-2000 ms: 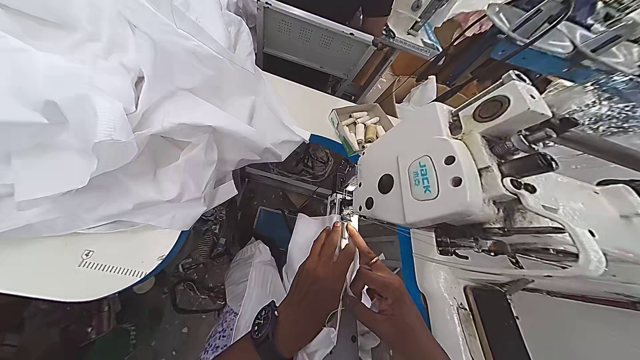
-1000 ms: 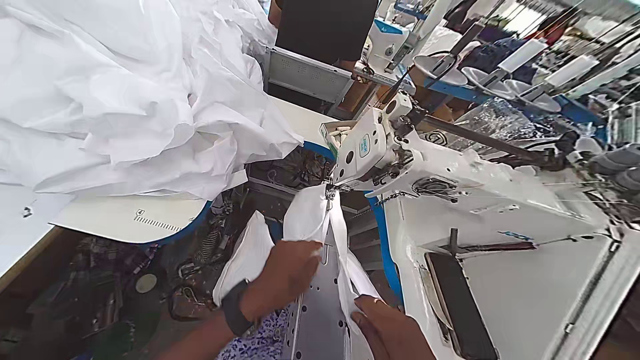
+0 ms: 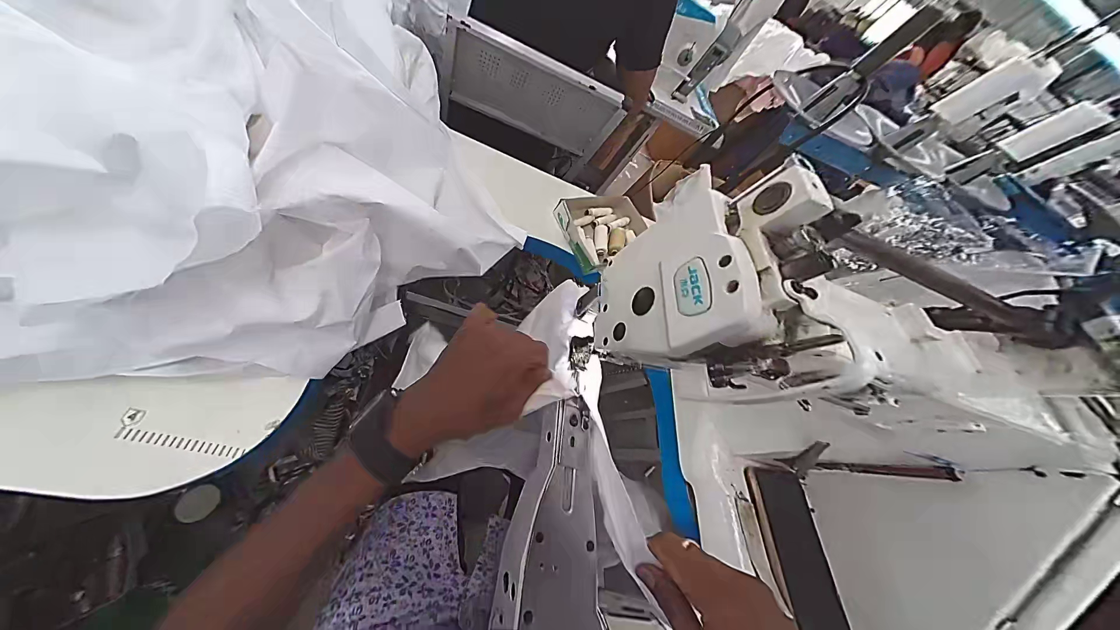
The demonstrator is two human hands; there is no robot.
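Observation:
White fabric (image 3: 612,472) runs beneath the needle area of a Jack industrial sewing machine (image 3: 682,289) and down both sides of its narrow metal arm (image 3: 560,525). My left hand (image 3: 477,376), with a dark watch on the wrist, is closed on the fabric left of the needle area. Lower right, my right hand (image 3: 709,582) pinches the fabric's edge between thumb and fingers. The needle itself is too small to make out.
A large heap of white cloth (image 3: 175,192) covers much of the white table (image 3: 149,429) at left. An open box of thread spools (image 3: 604,227) sits behind the machine head. Beyond it, a person's dark sleeve and arm (image 3: 639,61) show beside a grey metal panel (image 3: 534,83).
Both hands were close together at the needle area two seconds ago; they are now apart. Since one second ago, my left hand has moved up toward the machine head. The view has shifted.

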